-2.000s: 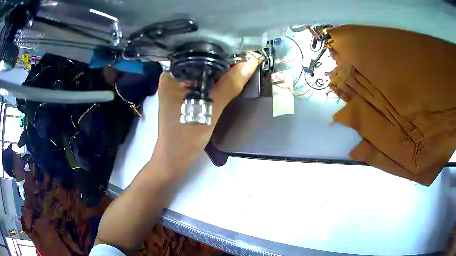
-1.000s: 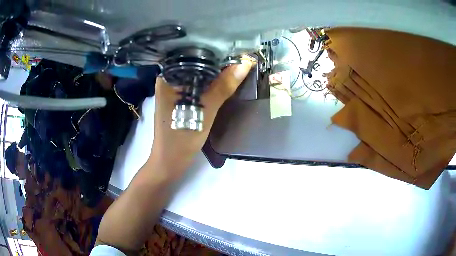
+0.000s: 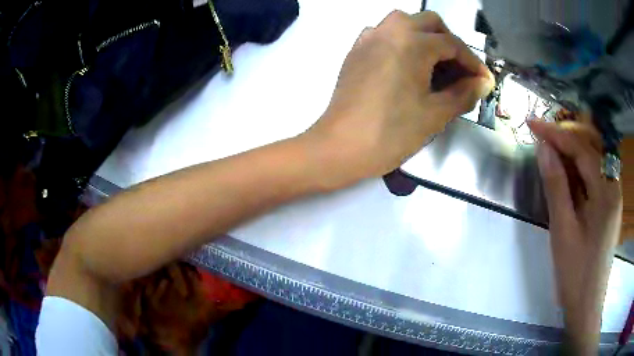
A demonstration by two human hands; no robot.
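My left hand (image 3: 400,90) reaches from the left to the needle area of the white sewing machine. Its thumb and fingertip are pinched together beside the presser foot (image 3: 489,104). No thread shows in the pinch. My right hand (image 3: 580,174) is on the right of the needle area, its fingers bent and blurred, pointing at the needle area. Whether it holds anything cannot be told. The steel plate (image 3: 473,163) lies between the hands. The machine head (image 3: 549,35) is blurred at the upper right.
Dark zipped pieces (image 3: 146,76) with gold zip lines are heaped at the upper left. Brown fabric (image 3: 628,139) shows at the right edge. A measuring tape (image 3: 347,309) runs along the table's front edge. Brown pieces (image 3: 174,306) and something bright red (image 3: 226,292) lie below the table.
The view has shifted, so the tension dial is out of sight and the front edge shows more. My left hand, earlier behind the dial, is now fully visible. My right hand has come into view.
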